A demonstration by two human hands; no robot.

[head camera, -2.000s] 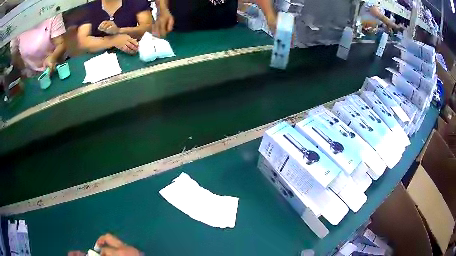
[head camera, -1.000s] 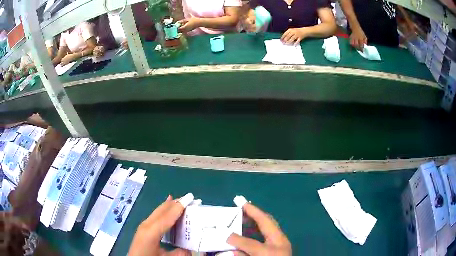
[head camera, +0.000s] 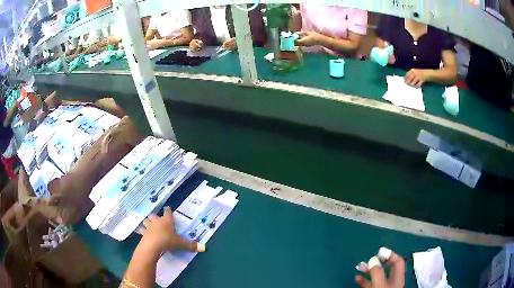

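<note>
A flat carton blank (head camera: 209, 216), white and light blue with a dark product picture, lies on the green bench. My left hand (head camera: 163, 236) is spread over its left side, fingers apart, thumb on the print. A slanted, fanned stack of carton blanks (head camera: 135, 183) lies just beyond and left of it. My right hand (head camera: 383, 273) is low at right, cut off by the bottom edge, its capped fingertips raised and curled, with no carton seen in it. A folded white paper (head camera: 430, 269) lies just right of it.
A green conveyor (head camera: 282, 163) runs beyond a pale rail (head camera: 315, 207), with cartons (head camera: 451, 163) on it at right. A white post (head camera: 145, 73) stands behind the stack. A brown box of blanks (head camera: 93, 160) is at left. Erected cartons (head camera: 501, 273) show lower right. People sit opposite.
The view has swung left. The carton held between both hands a second ago is out of them. My left hand has moved onto the flat blank, and my hands are now far apart.
</note>
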